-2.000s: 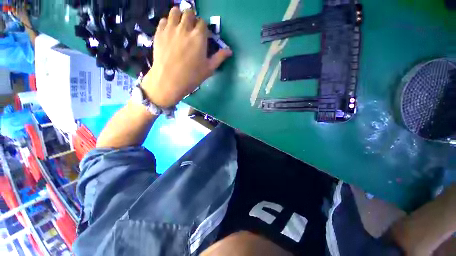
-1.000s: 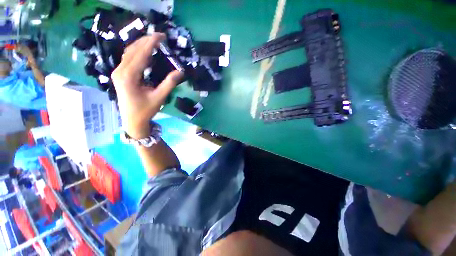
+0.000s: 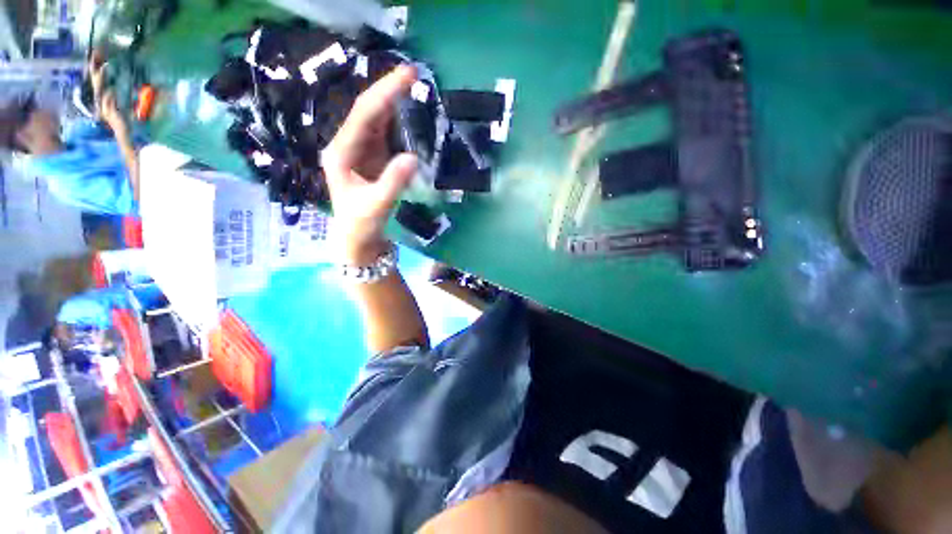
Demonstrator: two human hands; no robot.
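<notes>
My left hand [image 3: 365,172], with a bracelet at the wrist, is over the near side of a pile of black bracket parts [image 3: 303,73] with white ends. A bracket part [image 3: 420,123] spans between its fingertips and thumb, blurred. More bracket parts [image 3: 475,106] lie at the pile's right side. A black E-shaped plastic frame [image 3: 715,151] lies flat on the green bench, arms pointing left. My right hand is out of the picture; only the forearm shows at the lower right edge.
A round screw tray [image 3: 903,198] is at the right, beside clear plastic [image 3: 846,282]. Pale tape [image 3: 590,136] is stuck on the bench. A white box [image 3: 188,229] stands beyond the bench edge at left. Another person in blue [image 3: 89,172] is at far left.
My left hand has moved back from the pile's right side, and its fingers are spread wider around the bracket part. More loose parts show at the pile's right. The view has shifted.
</notes>
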